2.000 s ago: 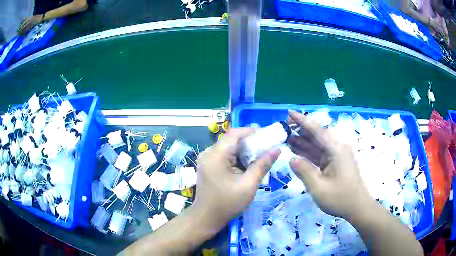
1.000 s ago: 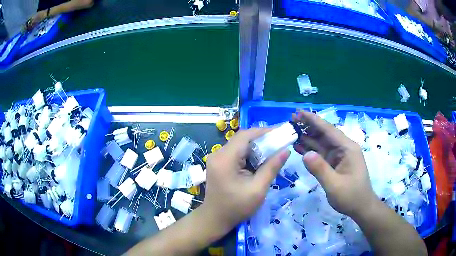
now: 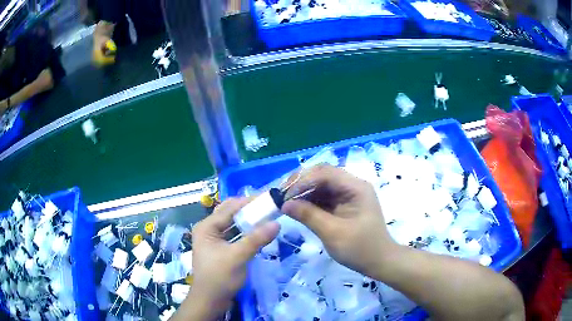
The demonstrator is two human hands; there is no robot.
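Observation:
A white wired unit with a black end is held over the left edge of the central blue bin. My left hand grips its white body between thumb and fingers. My right hand has thumb and fingertips at the black end, around the thin lead wires there. Whether a clear cover is around the body cannot be told for certain. The central blue bin holds many clear and white parts.
Another blue bin of wired units stands at left. Loose units and yellow round parts lie between the bins. A metal upright stands beside the green belt. A red-orange bag lies at right. People's arms show at upper left.
The view has turned to the right and tilted. My right hand has closed its fingertips on the leads at the black end. My left hand still holds the unit. Parts on the belt appear farther left.

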